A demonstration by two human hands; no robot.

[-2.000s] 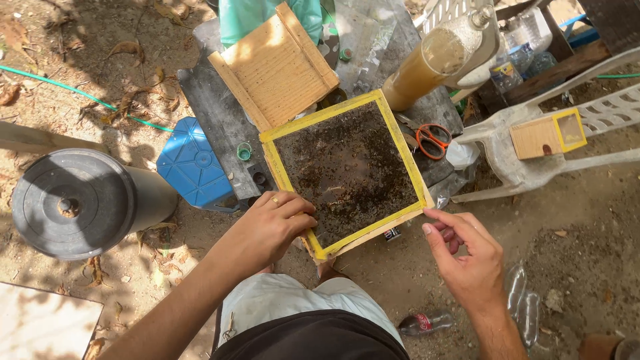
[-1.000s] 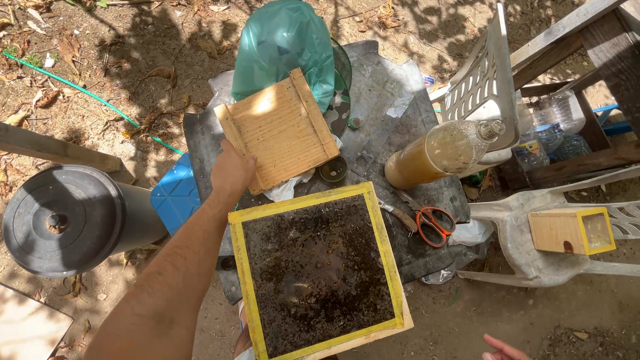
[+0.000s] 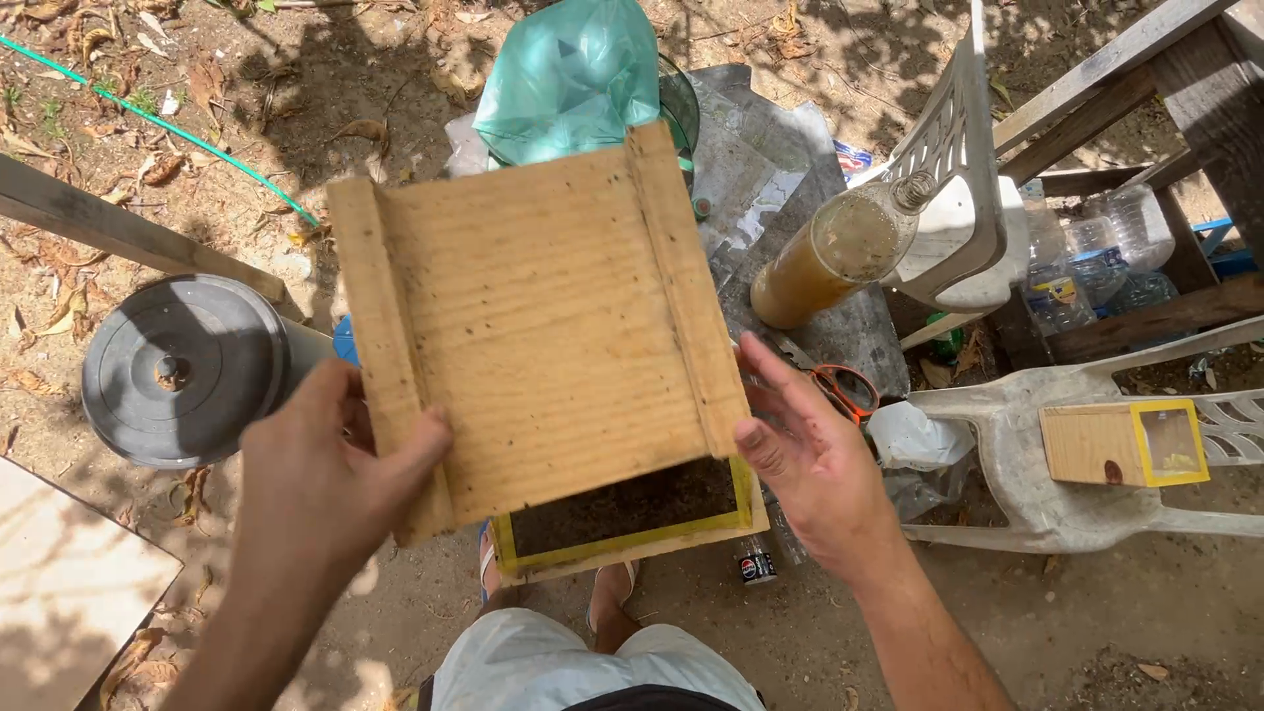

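Note:
A square wooden lid (image 3: 543, 326) with a raised batten along two sides is held up in front of me. My left hand (image 3: 331, 464) grips its left edge, thumb on top. At the lid's lower right edge is my right hand (image 3: 815, 459), fingers spread; whether it bears any of the lid cannot be told. Beneath the lid, a wooden box (image 3: 632, 538) with yellow tape around its rim shows only its near part, dark matter inside; the lid hides the rest. Orange-handled scissors (image 3: 847, 392) lie just beyond my right hand.
A bottle of brown liquid (image 3: 834, 252) and a green plastic bag (image 3: 573, 84) are on the grey table (image 3: 731, 168). A lidded bin (image 3: 183, 370) stands at left. On the right, a white plastic chair (image 3: 1027, 474) holds a small wooden box (image 3: 1121, 442); plastic bottles (image 3: 1096, 257) lie behind it.
The wooden lid, lying on the table behind the taped box earlier, has been lifted and now hangs over that box. My right hand has come up to its right side.

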